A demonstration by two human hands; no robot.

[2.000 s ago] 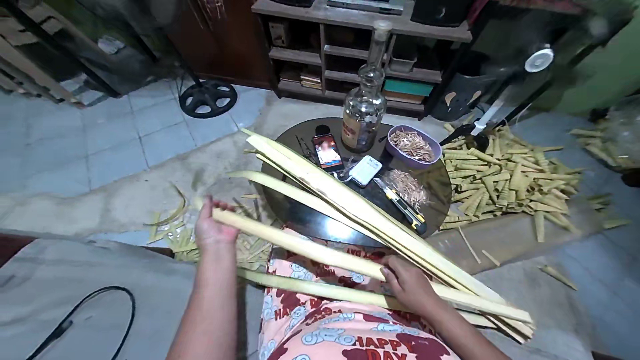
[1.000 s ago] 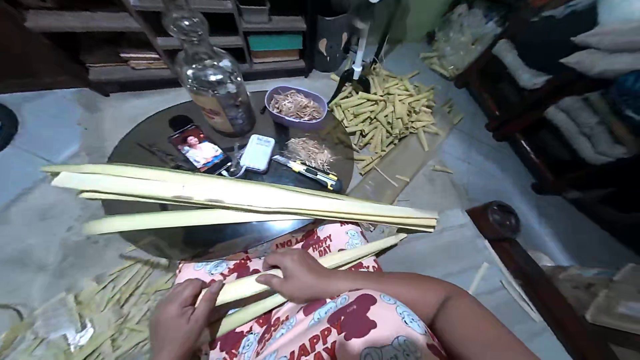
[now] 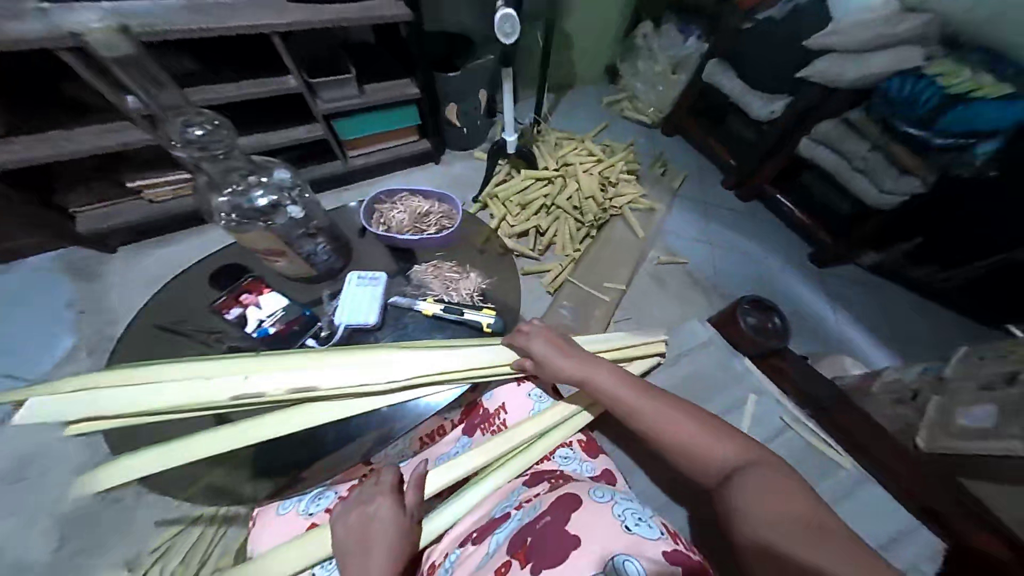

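Long pale green leaf strips (image 3: 264,376) lie in a stack across the near side of a round dark table, and my right hand (image 3: 546,352) rests on their right part, fingers curled over the edge; whether it grips them is unclear. Over my lap, my left hand (image 3: 378,520) is on another pair of strips (image 3: 512,452), thumb raised apart from the fingers; its palm side is hidden. Beyond the stack are a yellow and black utility knife (image 3: 448,314), a small heap of thin sticks (image 3: 450,282), a white power bank (image 3: 361,299) and a lit phone (image 3: 264,310).
A large glass bottle (image 3: 276,212) and a purple bowl of short sticks (image 3: 411,216) stand on the table. Cut leaf pieces (image 3: 568,196) are piled on the floor beyond, around a stand (image 3: 509,104). A dark wooden armrest (image 3: 800,392) is at the right.
My right hand has moved from the strip on my lap to the stack on the table. My left hand stays by the lap strips. The view has turned right since the earliest frame.
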